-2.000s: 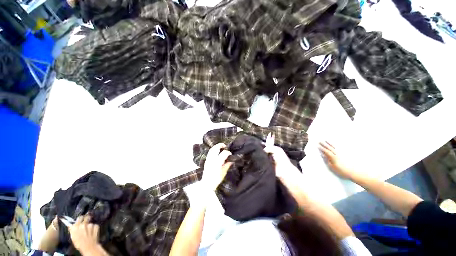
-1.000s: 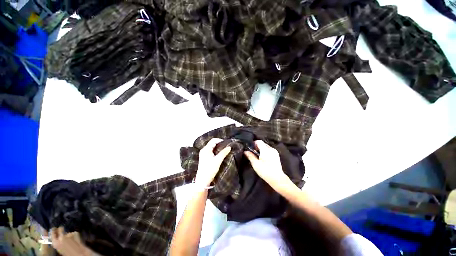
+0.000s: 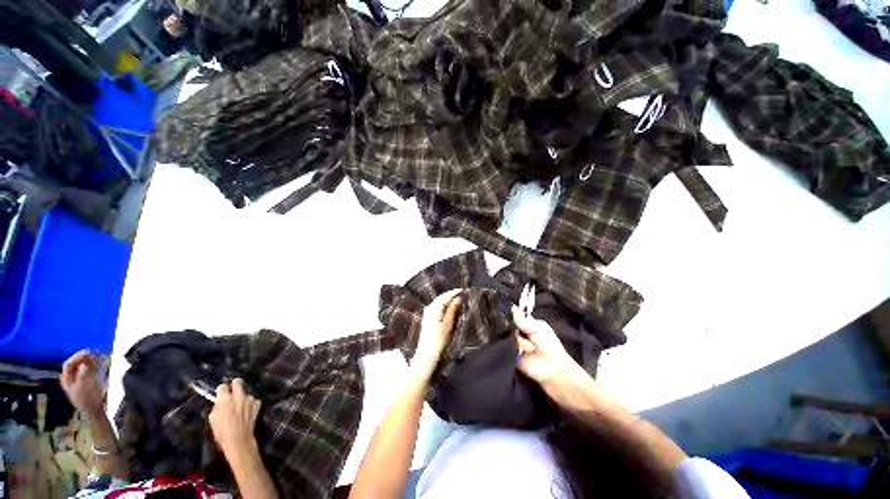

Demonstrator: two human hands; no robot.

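A dark plaid garment point(image 3: 429, 285) with smooth black lining point(image 3: 478, 390) lies bunched in front of me at the near edge of the white table. My left hand point(image 3: 439, 326) grips the plaid cloth at its left side. My right hand point(image 3: 539, 349) holds small metal snips point(image 3: 527, 298), blades pointing away from me, over the black lining. Whether the right fingers also touch cloth is unclear. A plaid strap point(image 3: 356, 345) runs left from the garment.
A large plaid garment heap point(image 3: 429, 136) with white loops covers the table's far side. At left, another person's hands point(image 3: 234, 414), one holding snips, are by a second plaid garment point(image 3: 312, 409). A blue bin point(image 3: 73, 283) stands left of the table point(image 3: 244, 263).
My right hand has moved off the bunched cloth, and the snips now show upright in it. The other person's hands have come up into view. The arm seen at right earlier is gone.
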